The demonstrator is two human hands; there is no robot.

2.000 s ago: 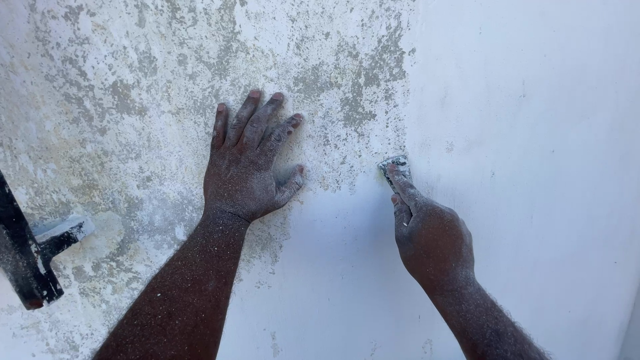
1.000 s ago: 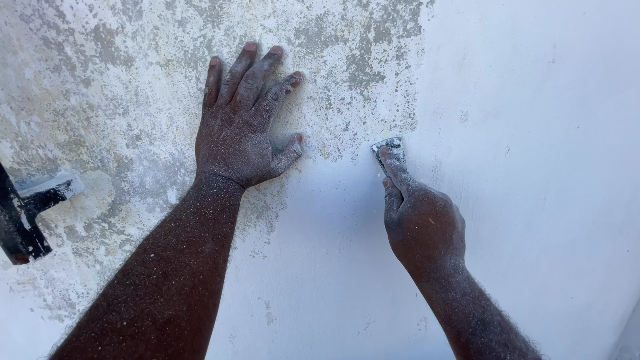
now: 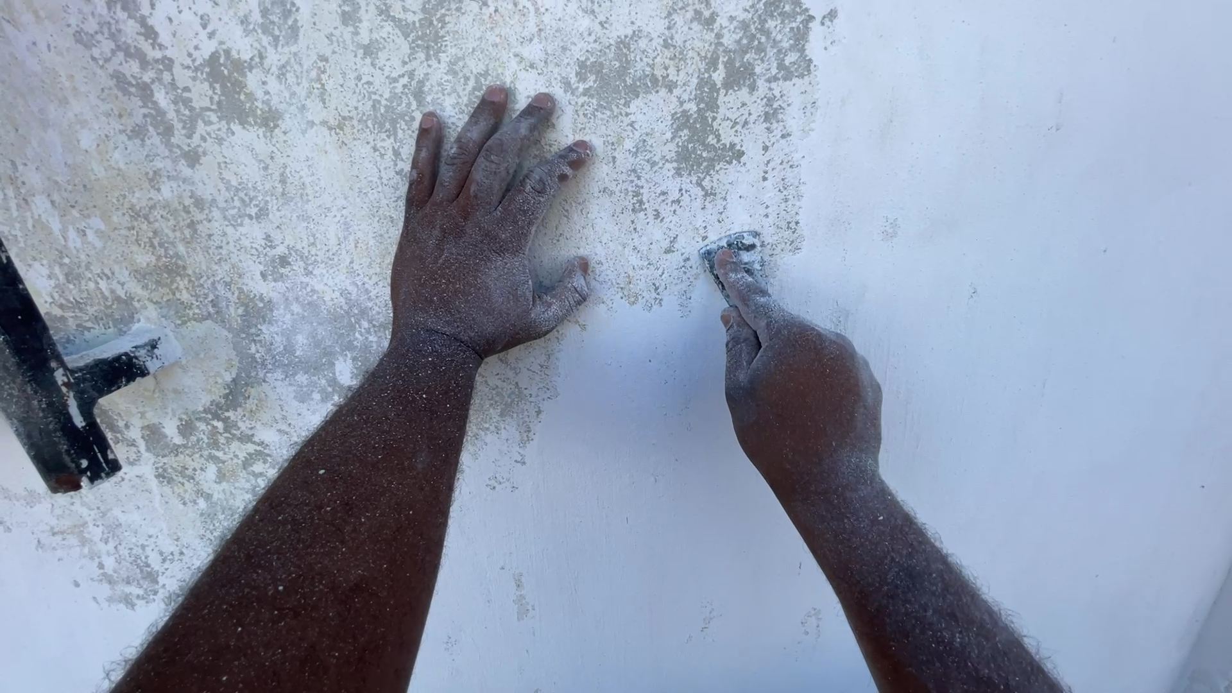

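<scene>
My left hand (image 3: 472,241), dusted with white powder, lies spread against the wall (image 3: 1011,289), palm down and fingers apart, on its mottled grey and white part. To its right, my right hand (image 3: 804,385) grips a small scraper (image 3: 733,252) with a metal blade spotted white. My index finger presses on the scraper, and its blade rests on the wall at the lower edge of the mottled patch, where smooth white surface begins. The rest of the scraper is hidden inside my hand.
At the left edge a black handle-like bar (image 3: 43,385) with a side arm stands out from the wall, smeared with white. A grey edge (image 3: 1208,635) shows at the lower right corner.
The scraper in my right hand sits slightly lower on the wall relative to the mottled patch than a second ago. My left hand stays spread on the wall. The view has shifted a little.
</scene>
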